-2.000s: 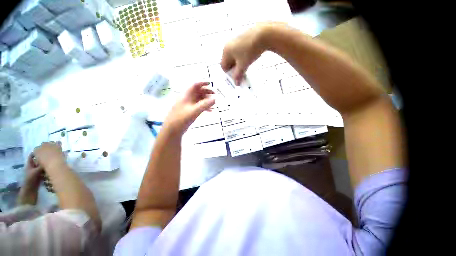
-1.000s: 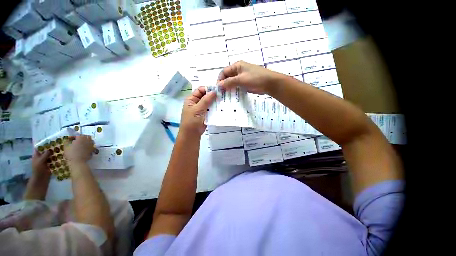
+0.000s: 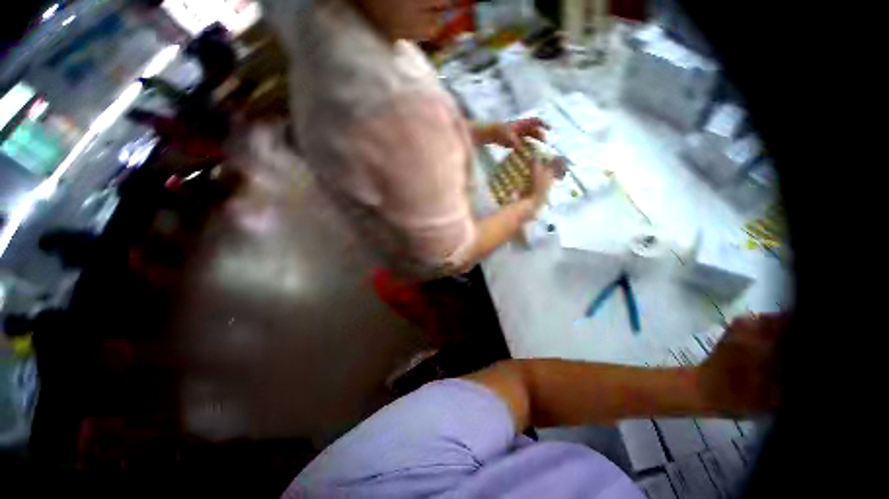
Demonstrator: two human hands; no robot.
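My left hand (image 3: 743, 365) is at the far right, dark, blurred and cut by the picture's rim. I cannot tell whether it holds anything. My right hand is out of the picture. The white product cartons (image 3: 682, 437) lie edge to edge at the lower right, beside and below my left forearm, partly covered by it. The label strip cannot be made out.
Blue-handled cutters (image 3: 621, 292) lie open on the white table (image 3: 546, 326). A small white roll (image 3: 644, 241) stands behind them. A second person (image 3: 400, 146) handles a sheet of gold seals (image 3: 511, 177). White cartons (image 3: 668, 78) are stacked at the back. The floor is blurred at left.
The view has swung far to the left. The carton block and my left hand now sit at the right rim. My right hand and the label strip have left the picture.
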